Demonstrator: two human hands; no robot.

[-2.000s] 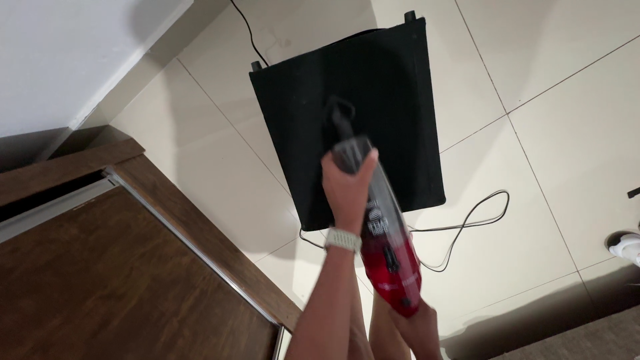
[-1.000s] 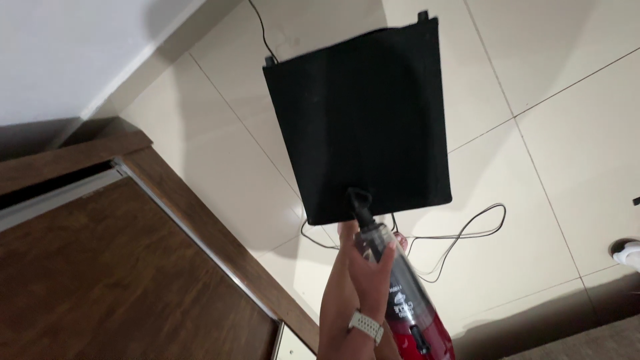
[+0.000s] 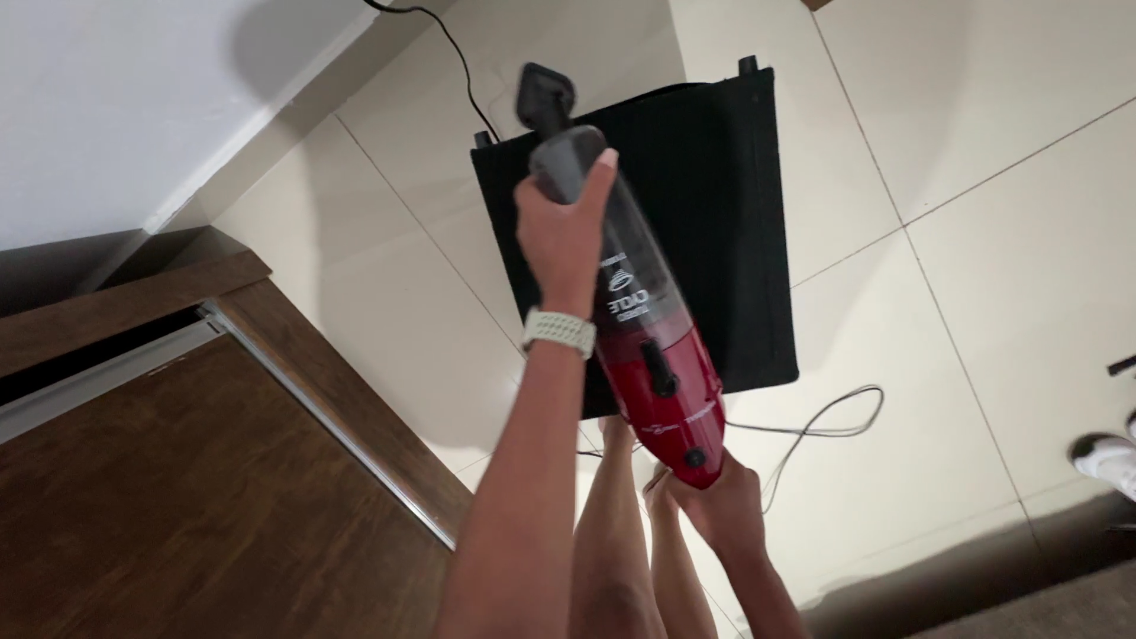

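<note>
A red handheld vacuum cleaner [image 3: 670,382] with a clear dust canister slants over a black fabric-covered rectangular panel [image 3: 719,231] on the floor. My left hand [image 3: 568,231], with a light watch band at its wrist, grips the canister near its front end. At the rear end of the red body, my right hand [image 3: 723,501] holds the vacuum; its fingers are partly hidden. The vacuum's dark nozzle [image 3: 545,98] reaches past the panel's far edge, at its upper left corner; whether it touches anything I cannot tell.
A brown wooden cabinet [image 3: 222,479] with a metal-edged door stands at left, below a pale wall [image 3: 160,98]. A black cord [image 3: 457,53] runs to the panel's far corner. Another cord [image 3: 830,432] loops on the tiled floor [image 3: 1021,293]. A white shoe [image 3: 1109,457] shows at right.
Both hands have moved the vacuum away from my body. Its nozzle was at the panel's near edge one second ago and is now beyond the far edge. The panel appears unmoved on the floor.
</note>
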